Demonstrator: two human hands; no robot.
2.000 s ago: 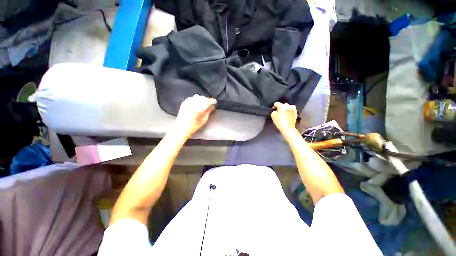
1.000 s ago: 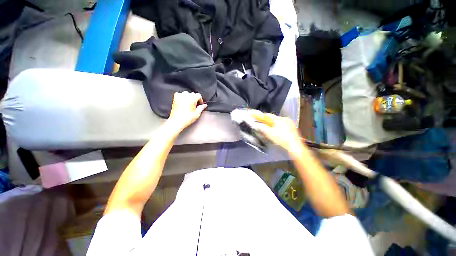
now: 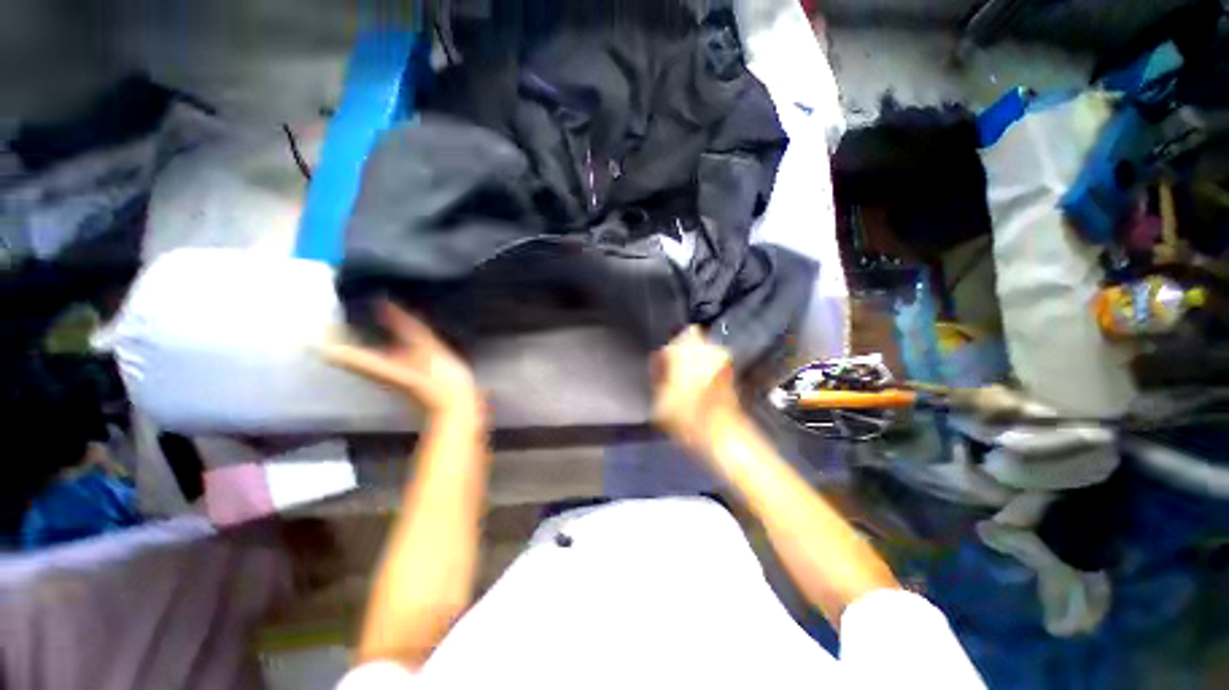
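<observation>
A dark grey garment [image 3: 445, 202] lies over the right part of the pale padded sleeve board [image 3: 229, 344], its front part blurred by motion. My left hand [image 3: 411, 361] is at the garment's left front edge, blurred, with fingers spread; whether it grips cloth is unclear. My right hand [image 3: 694, 384] is closed on the garment's front edge near the board's right end. The steam iron [image 3: 838, 398], with its orange-brown handle, rests to the right of my right hand, untouched.
A blue bar [image 3: 353, 148] stands behind the board. A pink and white card [image 3: 276, 483] lies at the front left. Pink cloth [image 3: 148, 607] hangs lower left. The iron's hose [image 3: 997, 402] runs right. An orange-yellow bottle [image 3: 1146, 307] is at far right.
The iron has left my right hand and lies at the right; that hand now holds the cloth. My left hand has moved left and its fingers have spread. The garment's front part has shifted and bunched.
</observation>
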